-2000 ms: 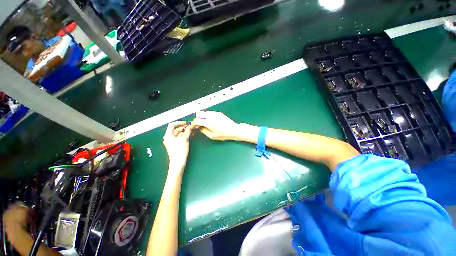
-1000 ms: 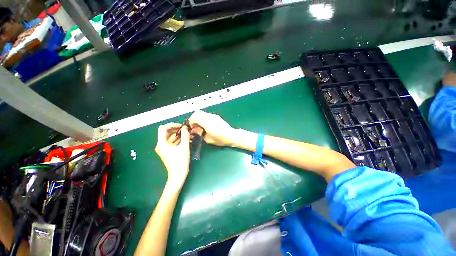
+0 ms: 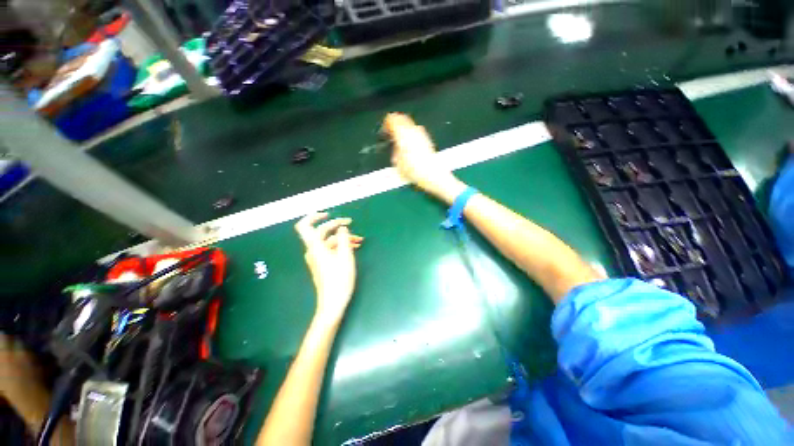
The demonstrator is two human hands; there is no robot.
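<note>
My left hand (image 3: 331, 253) is over the green mat (image 3: 418, 322), fingers loosely apart, with nothing visible in it. My right hand (image 3: 416, 155) reaches past the white edge strip (image 3: 348, 190) over the dark green conveyor belt (image 3: 339, 122), a blue strap (image 3: 460, 207) on its wrist. Its fingertips are blurred; a small dark spot shows beside them, and I cannot tell if they hold anything. Small dark modules lie on the belt, one left of my right hand (image 3: 302, 155), one farther left (image 3: 224, 202) and one to the right (image 3: 508, 101).
A black component tray (image 3: 666, 187) with small parts in some pockets lies at right. A red-edged bin (image 3: 218, 300) of black items and cables is at left, beside another person's arm (image 3: 22, 383). A grey upright (image 3: 96, 170) stands upper left. A blue sleeve (image 3: 781, 209) shows at far right.
My hands were together over the mat, working on a small dark item. They have parted: my right hand has moved forward over the belt and my left hand has opened. The belt modules have shifted rightward.
</note>
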